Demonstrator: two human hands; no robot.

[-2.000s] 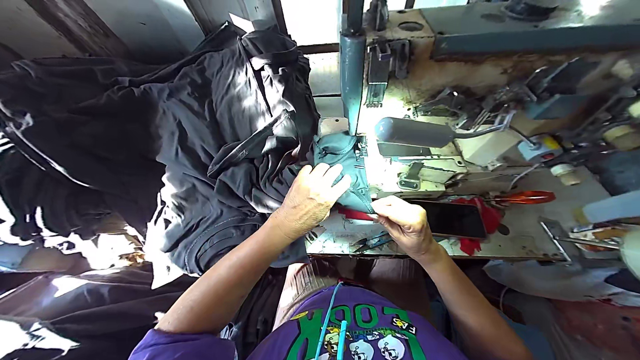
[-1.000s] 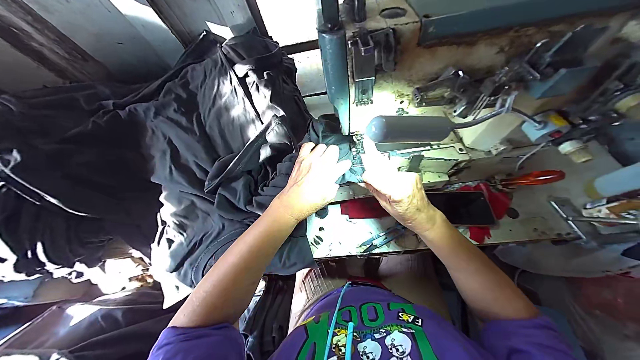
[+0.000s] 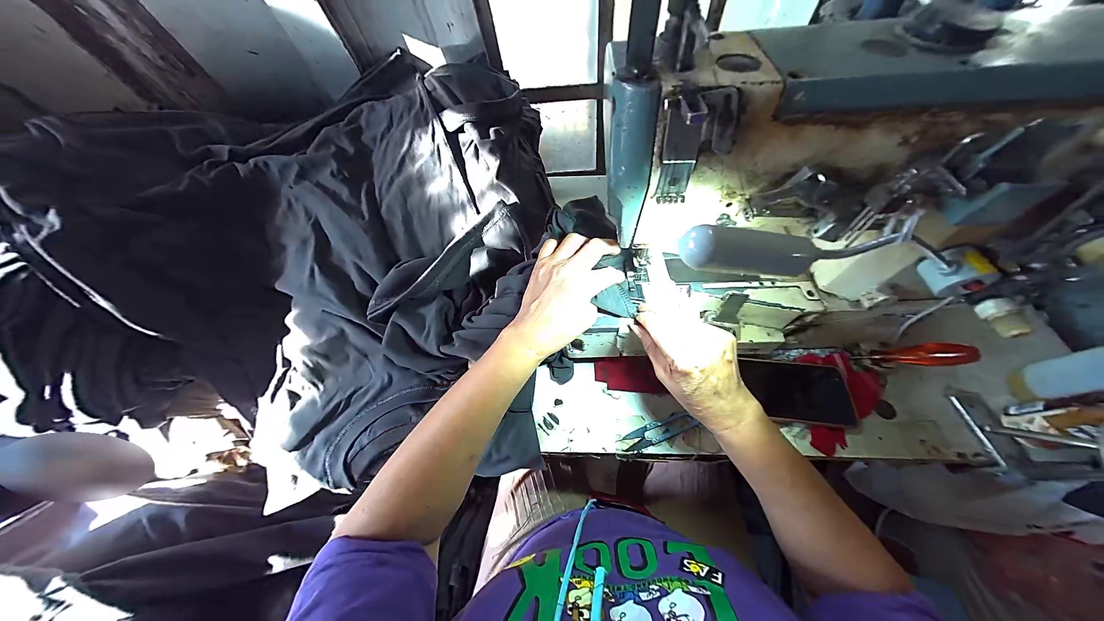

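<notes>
Dark fabric point(image 3: 614, 297) lies under the needle area of an industrial sewing machine point(image 3: 632, 155), brightly lit by a lamp with a grey head point(image 3: 746, 250). My left hand point(image 3: 565, 293) presses on the cloth just left of the needle, fingers bent over it. Close to the needle's right, my right hand point(image 3: 690, 354) pinches the near edge of the same cloth between thumb and fingers; glare washes out its fingertips. The cloth runs left into a large heap of dark garments point(image 3: 388, 216).
On the machine table point(image 3: 569, 414) lie thread snips point(image 3: 660, 431), a dark phone point(image 3: 802, 392) over red cloth point(image 3: 841, 362), and a red-handled screwdriver point(image 3: 927, 354). A bottle point(image 3: 1061, 375) and metal parts stand at the right. More dark cloth point(image 3: 198, 552) lies at lower left.
Two seconds ago the cloth lay spread between my hands in front of the needle. My right hand has since moved up beside the needle, and my left hand stays on the cloth.
</notes>
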